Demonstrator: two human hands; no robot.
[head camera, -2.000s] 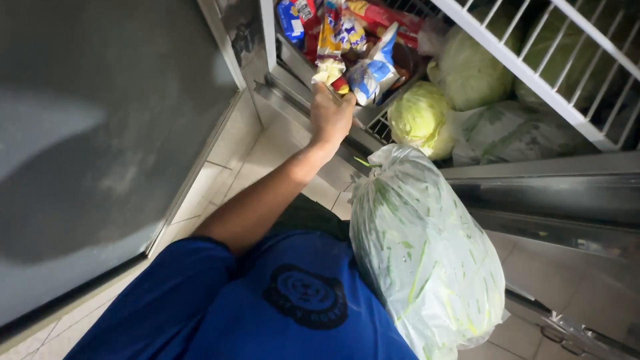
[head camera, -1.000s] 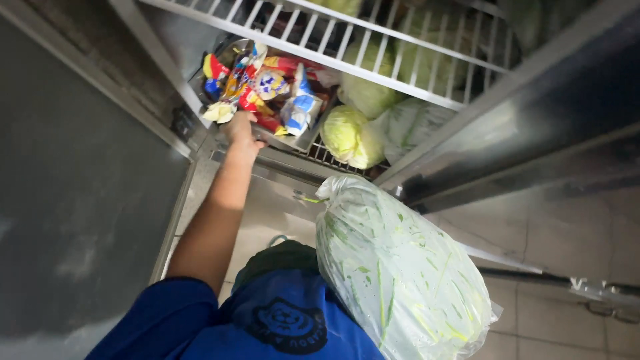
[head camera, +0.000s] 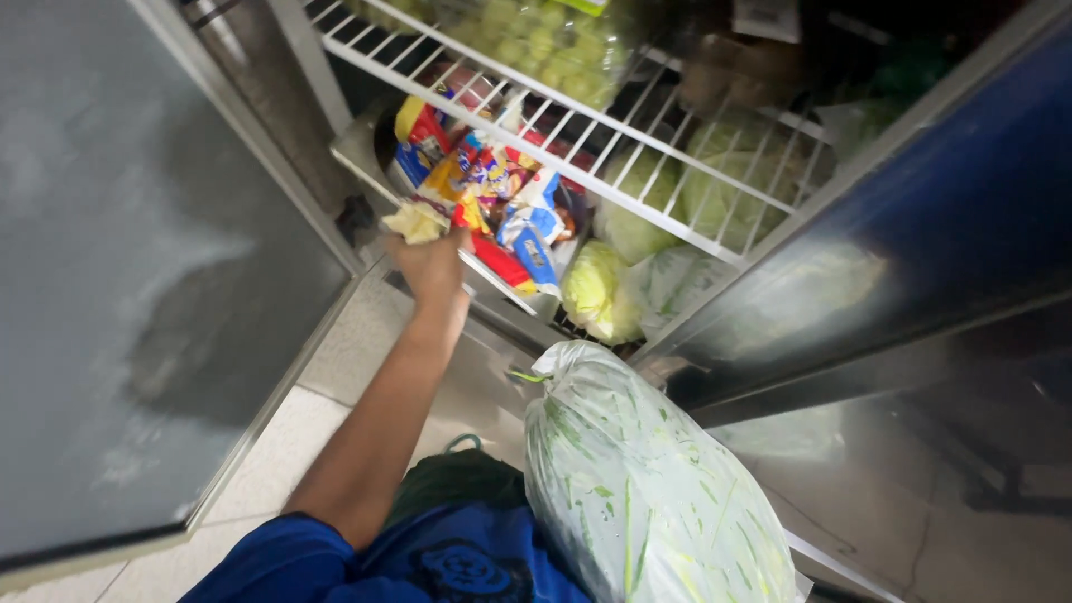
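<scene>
My left hand (head camera: 431, 264) is at the front rim of a metal tray (head camera: 498, 285) low in the fridge, its fingers closed on the rim beside a pale, yellowish crumpled leaf or wrapper (head camera: 416, 223). Colourful food packets (head camera: 486, 184) in red, yellow and blue fill the tray, with a blue-and-white packet (head camera: 533, 226) at its right. A large translucent plastic bag of leafy greens (head camera: 645, 494) rests upright against my right side; my right hand does not show. Just right of the tray lies a light green cabbage (head camera: 599, 289).
A white wire shelf (head camera: 536, 151) runs above the tray, with packed green grapes (head camera: 544, 50) on it. More cabbages (head camera: 729, 180) sit behind at the lower level. A grey door (head camera: 167, 251) stands at the left, a dark shiny door (head camera: 879, 209) at the right, above floor tiles (head camera: 343, 352).
The view has shifted, showing more of the upper shelf. My left hand stays at the tray's front rim, and the tray now lies farther under the wire shelf. The bag remains at my right side.
</scene>
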